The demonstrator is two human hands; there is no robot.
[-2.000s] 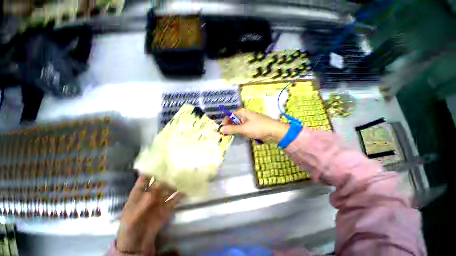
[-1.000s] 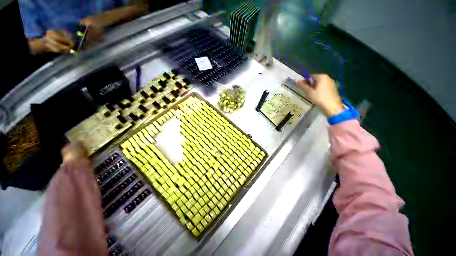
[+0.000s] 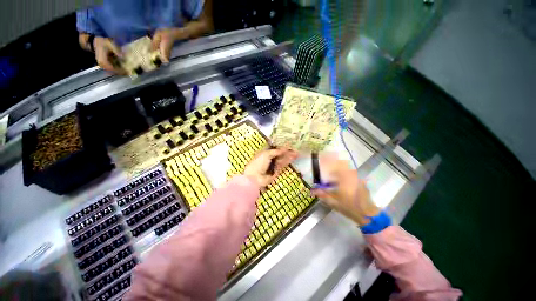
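A cream printed circuit board (image 3: 311,117) is at the right of the bench, overlapping the dark tray in view. My left hand (image 3: 271,164) reaches over the box of yellow components (image 3: 273,214), its fingers at the board's lower left edge; whether they grip it is unclear. Something dark shows in this hand. My right hand (image 3: 344,191) is blurred below the board and holds a slim purple tool (image 3: 324,186). A black strip (image 3: 316,167) stands between the hands; what it belongs to is unclear. A blue strap is on my right wrist.
Black components in clear trays (image 3: 103,247) lie left of the yellow box. Populated boards (image 3: 182,132), a black parts bin (image 3: 59,144) and a dark component tray (image 3: 258,79) lie beyond. Upright boards (image 3: 310,59) stand at the back. Another person's hands (image 3: 132,56) hold a board opposite.
My left hand has moved right, from the populated boards to the cream board. My right hand has moved down and left. A larger cream board now shows where a smaller-looking one lay between black strips.
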